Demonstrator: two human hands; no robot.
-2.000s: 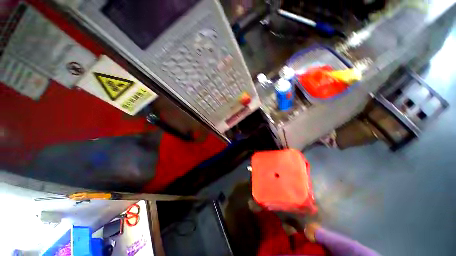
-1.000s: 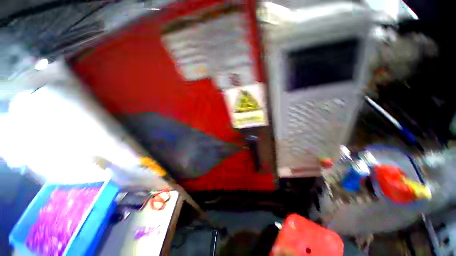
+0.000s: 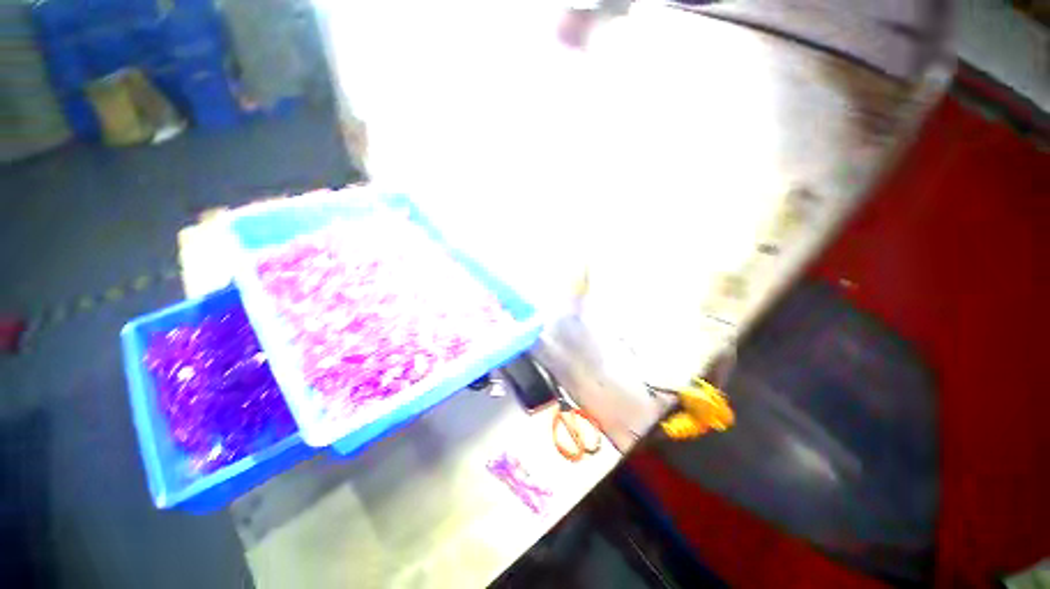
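Note:
No hand shows in the view now. Nearest in front is a pale bench with a large blue bin on it, heaped with bright pink-purple parts. A smaller blue bin with darker purple contents sits at its left, partly under it. Scissors with orange loop handles lie beside a black phone. A few thin purple runners lie loose on the bench top.
The red machine door with a dark grey window stands on the right. A yellow tool, perhaps an air gun, is at the bench edge. Blue stacked containers stand on the grey floor at upper left. Glare washes out the upper middle.
The view has swung left to the bench and bins. The control panel, basket and red-orange stool have left the picture. The hand or forearm seen at lower right two seconds ago is gone.

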